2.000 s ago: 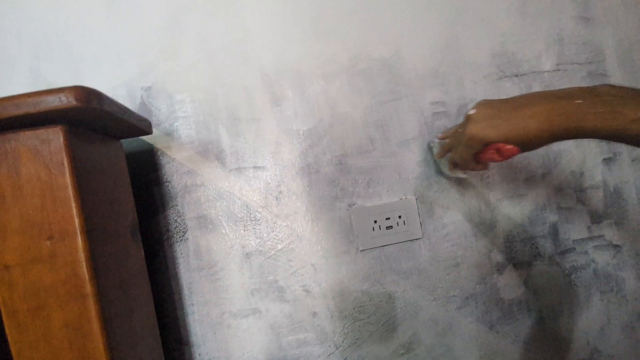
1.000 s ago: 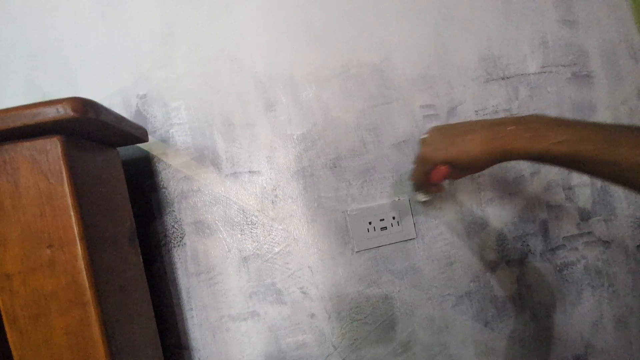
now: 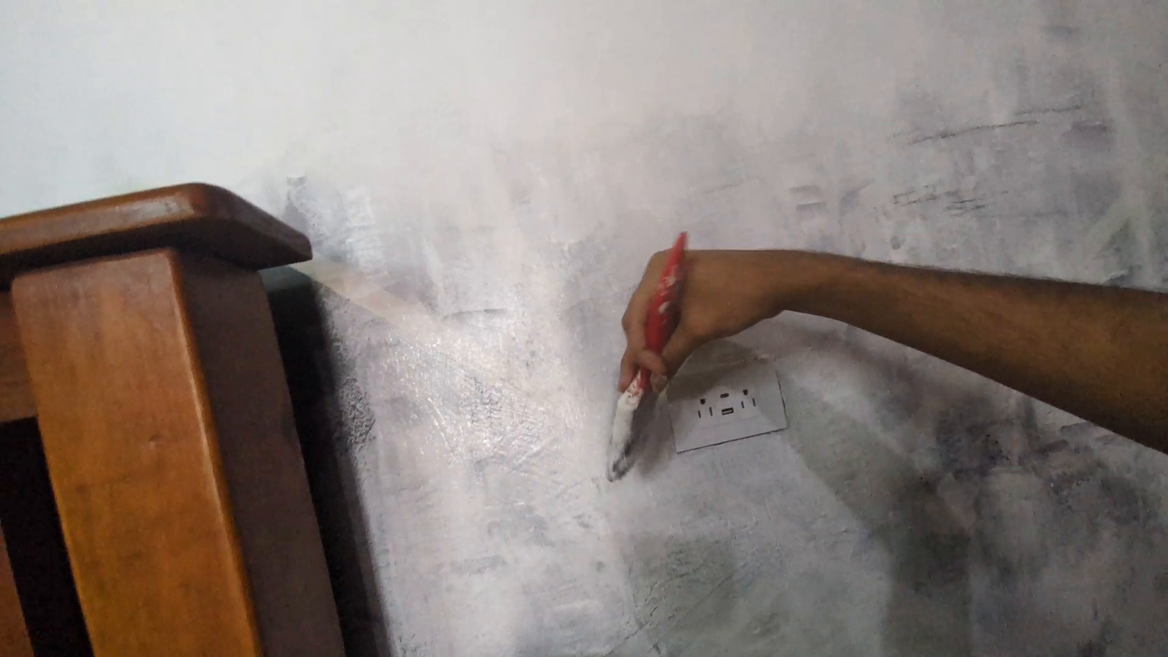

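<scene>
My right hand (image 3: 680, 315) reaches in from the right edge and is closed around a paintbrush with a red handle (image 3: 666, 297). Whitish paint coats the lower part of the brush, and its dark-tipped bristles (image 3: 623, 447) point down at the wall, just left of a white outlet plate (image 3: 728, 411). The wall (image 3: 511, 547) is streaked with white over uneven grey patches and has a wet-looking sheen left of the hand. My left hand is out of the frame.
A brown wooden post with a flat cap (image 3: 137, 438), part of some furniture, stands at the left close to the wall, with a dark gap behind it. The arm casts a shadow on the wall at the lower right.
My right hand has moved left and down along the wall with the brush, from the upper right of the outlet to its left side. The brush handle now shows more fully.
</scene>
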